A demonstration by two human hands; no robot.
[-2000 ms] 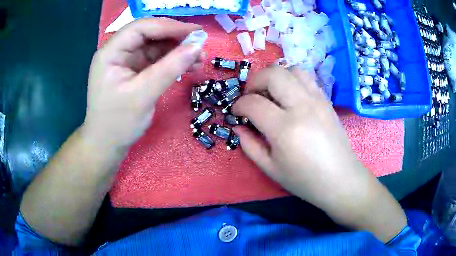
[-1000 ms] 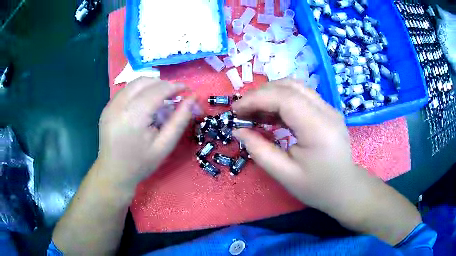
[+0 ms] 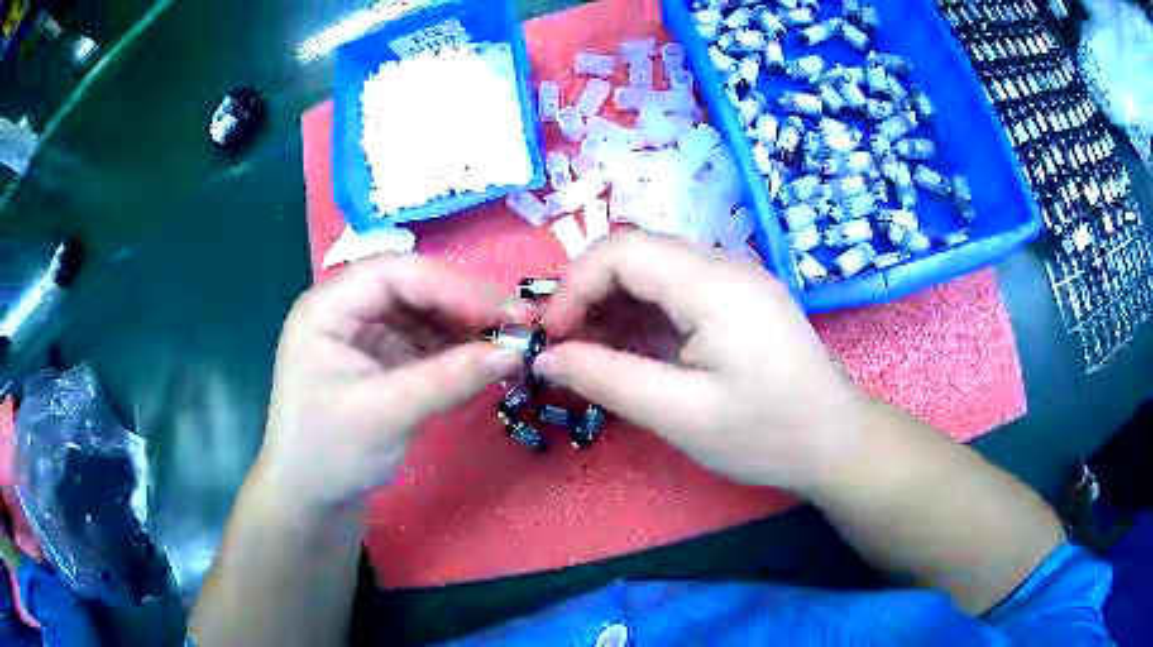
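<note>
My left hand [image 3: 367,360] and my right hand [image 3: 695,354] meet over the mat. Between their fingertips they hold one small black-and-silver cylindrical body [image 3: 516,339], lying roughly level; its ends are partly hidden by the fingers. Several loose bodies [image 3: 554,415] lie on the red mat [image 3: 506,518] just below the fingertips, and one more [image 3: 537,287] lies just above them. Translucent white sleeves [image 3: 658,171] are heaped beyond my right hand. Whether a sleeve is on the held body I cannot tell.
A small blue bin [image 3: 536,164] with tiny white parts stands beyond my left hand. A large blue bin [image 3: 917,259] of sleeved bodies stands right. Rows of parts [image 3: 1049,139] lie far right. A clear bag [image 3: 95,487] lies left. A black carrier [image 3: 237,118] sits upper left.
My hands have come together, and both now hold a body at the fingertips. The view has shifted, showing more of the bins and the left bench. Fewer loose bodies are visible.
</note>
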